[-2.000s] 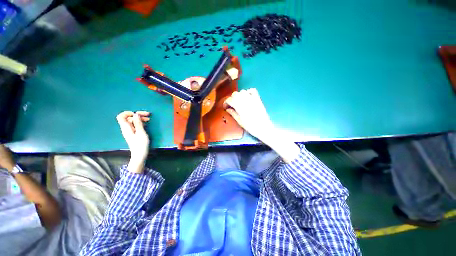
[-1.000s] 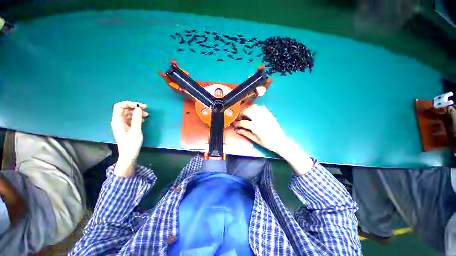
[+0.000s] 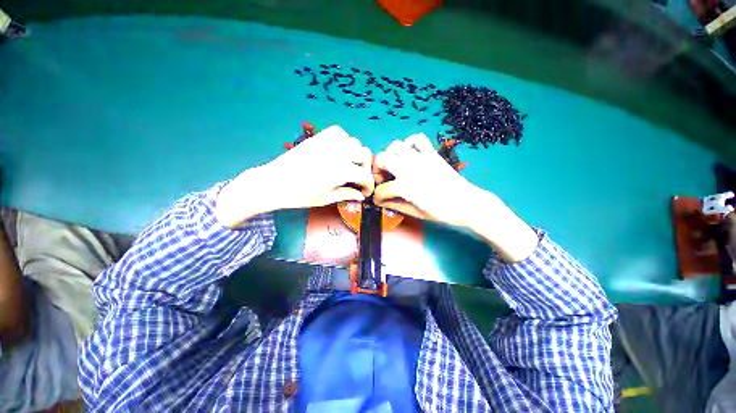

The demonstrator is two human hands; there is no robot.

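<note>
The three-armed fixture stands in front of me on its orange-red base plate (image 3: 327,234). One arm points at me and carries a black bar (image 3: 370,246) with an orange bracket (image 3: 369,286) at its end. My left hand (image 3: 323,171) and my right hand (image 3: 421,182) meet over the hub, fingers bent at the inner end of this bar. They cover most of the hub and the two far arms, whose orange tips show beyond them. Any small part between my fingertips is hidden. Small black parts lie behind as a dense pile (image 3: 483,117) and a scattered patch (image 3: 363,87).
Another orange-red fixture plate (image 3: 690,238) with a white bracket (image 3: 717,203) is at the right. An orange object (image 3: 409,10) shows at the top edge beyond the green bench (image 3: 161,113). Parts of seated people show at both sides.
My left hand, earlier raised at the left with a tiny dark piece at its fingertips, has moved right onto the hub. My right hand has moved from the hub's right side to meet it.
</note>
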